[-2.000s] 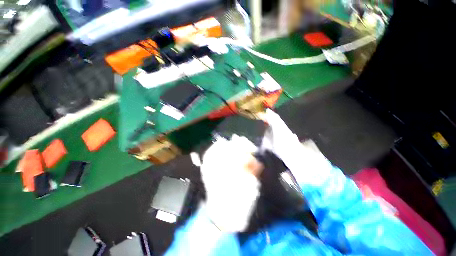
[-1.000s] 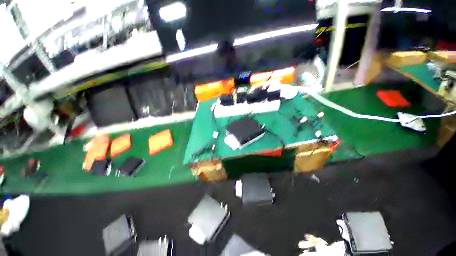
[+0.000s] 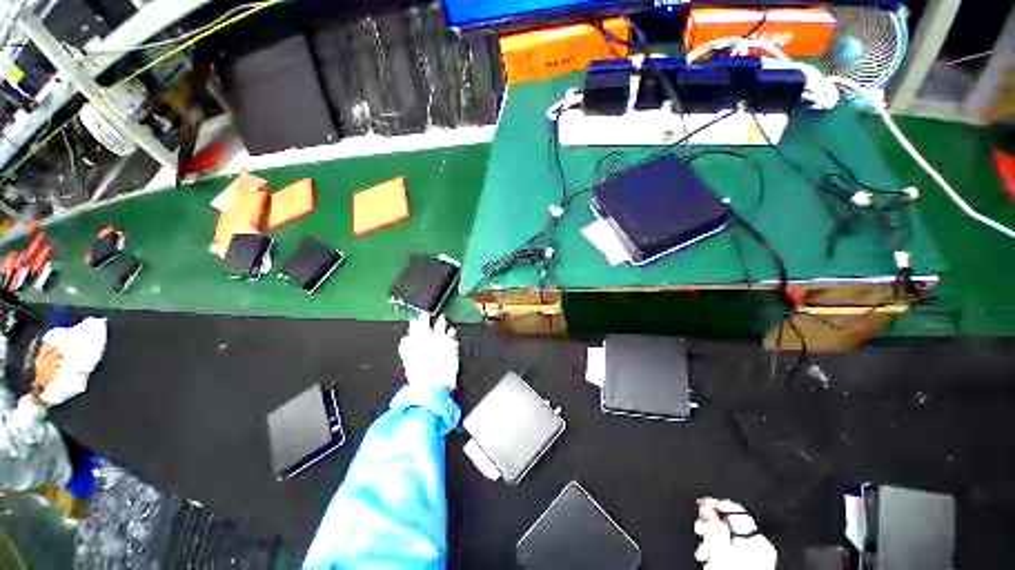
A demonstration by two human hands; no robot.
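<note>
My left hand [image 3: 431,354], white-gloved with a blue sleeve, reaches over the black belt. Its fingertips meet the near edge of a small black unit [image 3: 425,283] at the green worktop's front edge; whether they grip it is not clear. My right hand [image 3: 735,539], also gloved, is low on the belt, cut off by the bottom edge, fingers parted with nothing visible in them. Larger grey units lie on the belt: one at left [image 3: 304,430], one with a white slip [image 3: 513,426], one by the bench [image 3: 646,377], one at bottom [image 3: 579,534] and one at right [image 3: 915,528].
A raised green bench [image 3: 523,228] bears a black unit [image 3: 661,207], loose cables and a power strip [image 3: 673,128] with dark adapters. Orange pads [image 3: 381,205] and small black units [image 3: 313,264] lie on the green worktop. Another person's gloved hand [image 3: 74,356] is at left.
The view has shifted, and the bench appears larger. My left hand has come into view, reaching forward. A small black unit now lies at its fingertips, where bare worktop showed before.
</note>
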